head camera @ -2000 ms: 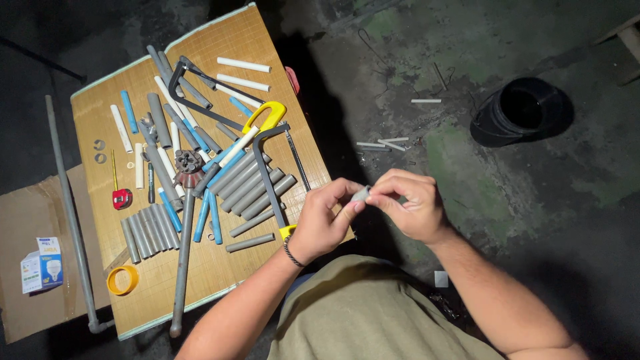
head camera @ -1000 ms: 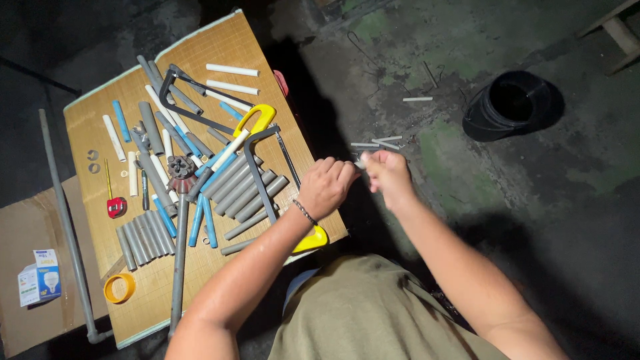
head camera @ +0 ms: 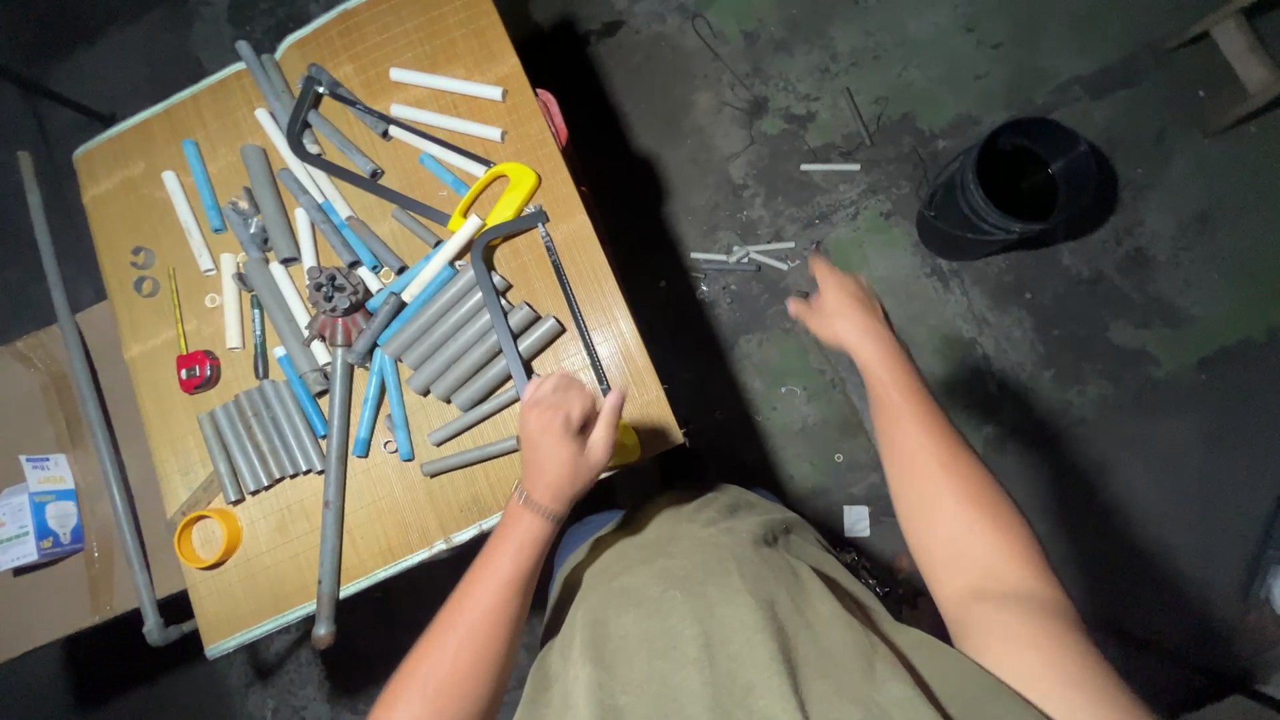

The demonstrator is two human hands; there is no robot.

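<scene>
My left hand (head camera: 568,435) is over the near right part of the table, at the frame of a hacksaw (head camera: 497,300) with a yellow handle; whether its fingers grip the saw cannot be told. My right hand (head camera: 838,305) reaches out over the floor, thumb and forefinger apart, with nothing seen between them. Short grey pipe pieces (head camera: 480,340) lie beside the hacksaw. A second hacksaw (head camera: 375,185) rests farther back on the pile. A pipe threading die head (head camera: 336,292) on a long metal handle (head camera: 333,500) lies at the pile's near side.
The wooden table (head camera: 620,370) also bears a red tape measure (head camera: 198,371), a yellow tape roll (head camera: 208,538) and white pipes (head camera: 447,84). Thin offcuts (head camera: 770,246) lie on the dark floor. A black bucket (head camera: 1015,185) stands at the right. A long grey pipe (head camera: 85,390) leans at the left.
My hands were together over a small grey piece and have parted. The left has moved to the hacksaw on the table, the right outward over the floor. The grey piece is no longer seen between them.
</scene>
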